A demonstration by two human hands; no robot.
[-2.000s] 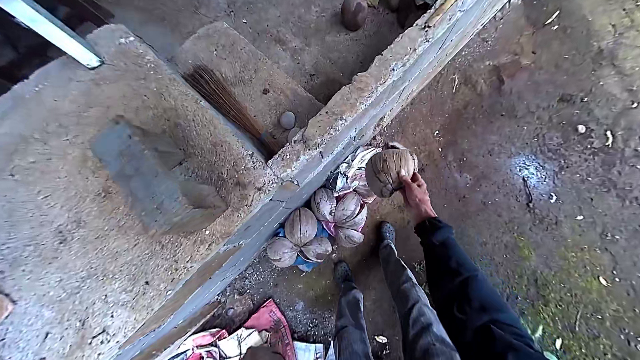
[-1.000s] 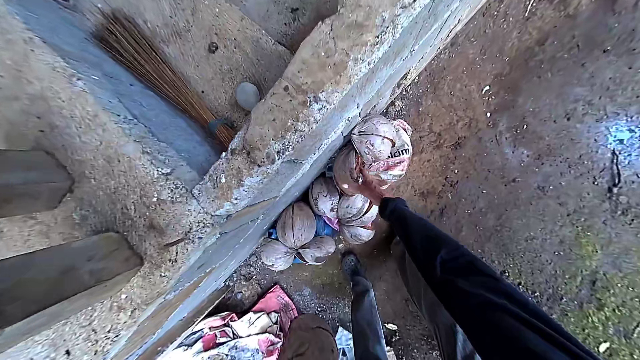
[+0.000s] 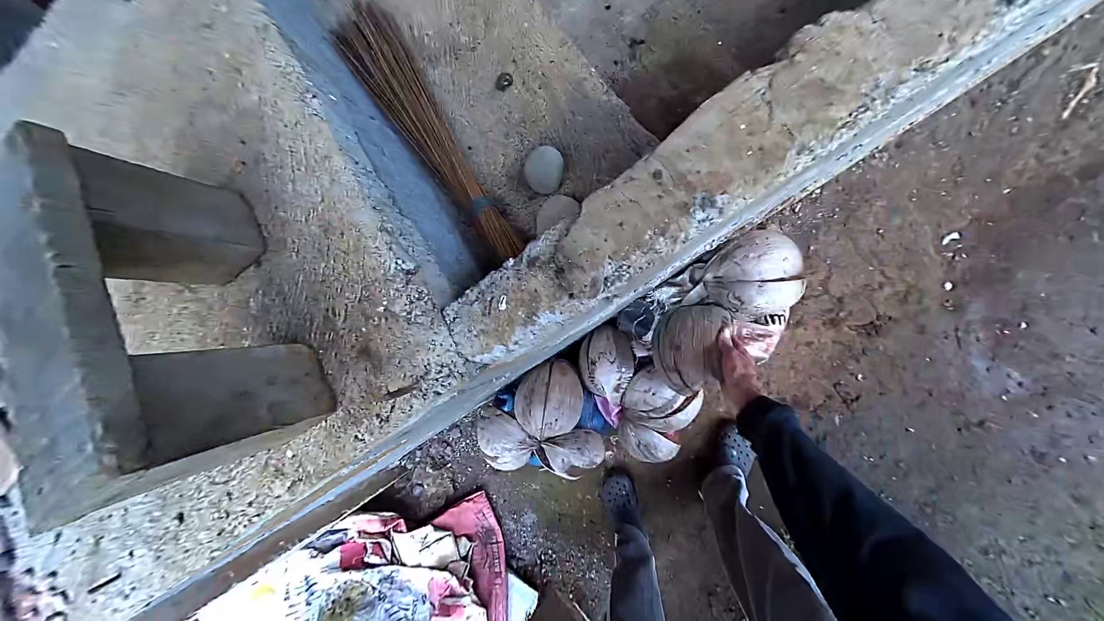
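Observation:
My right hand (image 3: 738,366) has its fingers on a brown husked coconut (image 3: 692,347) low beside the wall, at the right of the pile. A paler coconut with a dark split (image 3: 755,274) lies just above it, on a sack with red print (image 3: 761,336). To the left sit several more coconuts with split husks, among them an upright one (image 3: 548,398) and a pair by the pink and blue plastic (image 3: 660,401). My left hand is not in view.
A rough concrete wall (image 3: 638,233) runs diagonally beside the pile. Behind it lie a stick broom (image 3: 423,129) and a round stone (image 3: 543,169). A concrete block piece (image 3: 95,310) stands at left. Crumpled sacks (image 3: 388,569) lie below, near my shoes (image 3: 621,496).
Two seconds ago my right hand held a coconut raised right of the pile; now it is down at the pile. The sack there now shows a pale coconut on it.

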